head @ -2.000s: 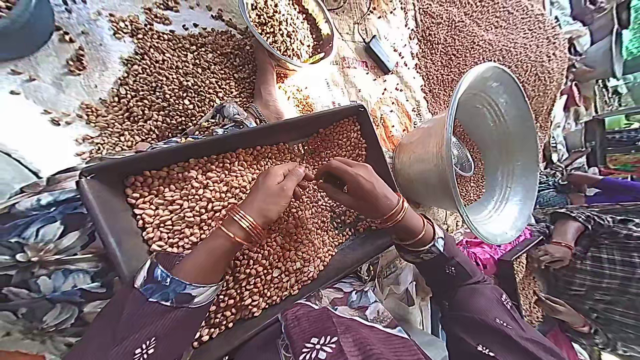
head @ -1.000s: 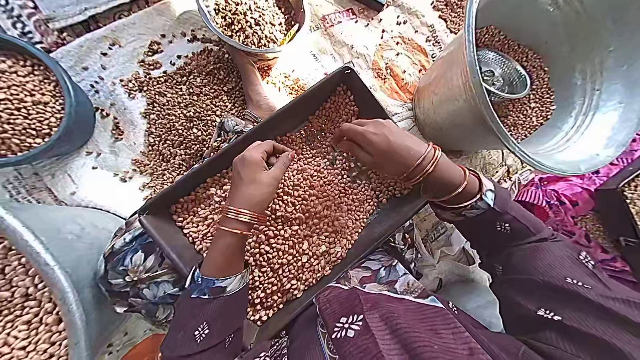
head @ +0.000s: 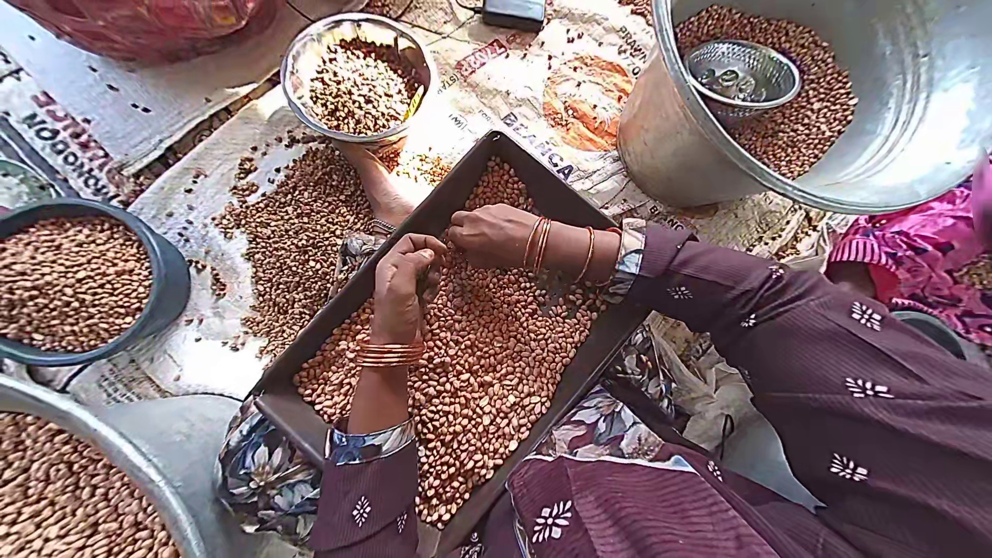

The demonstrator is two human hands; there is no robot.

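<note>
A dark rectangular tray (head: pixel 570 434) rests tilted across my lap, holding a thick layer of shelled peanuts (head: pixel 480 372). Over its upper left part is my left hand (head: pixel 403 279), fingers curled inward and thumb uppermost. My right hand (head: pixel 492 236) lies beside it, palm down, with fingertips bent near the left fingers. The two hands are close together above the nuts. Whether either one holds a nut is hidden by the curled fingers. Bangles circle both wrists.
A steel bowl (head: pixel 293 97) of small pieces stands beyond the tray, near a foot and a loose dark heap (head: pixel 302 232). At left are a dark tub (head: pixel 174 298) and a metal vessel (head: pixel 147 457) of nuts. A large metal pot (head: pixel 682 155) at right holds nuts and a perforated bowl (head: pixel 744 74).
My hands, apart over the tray a second ago, have come close together near its upper left side. The view has shifted to the left since two seconds ago.
</note>
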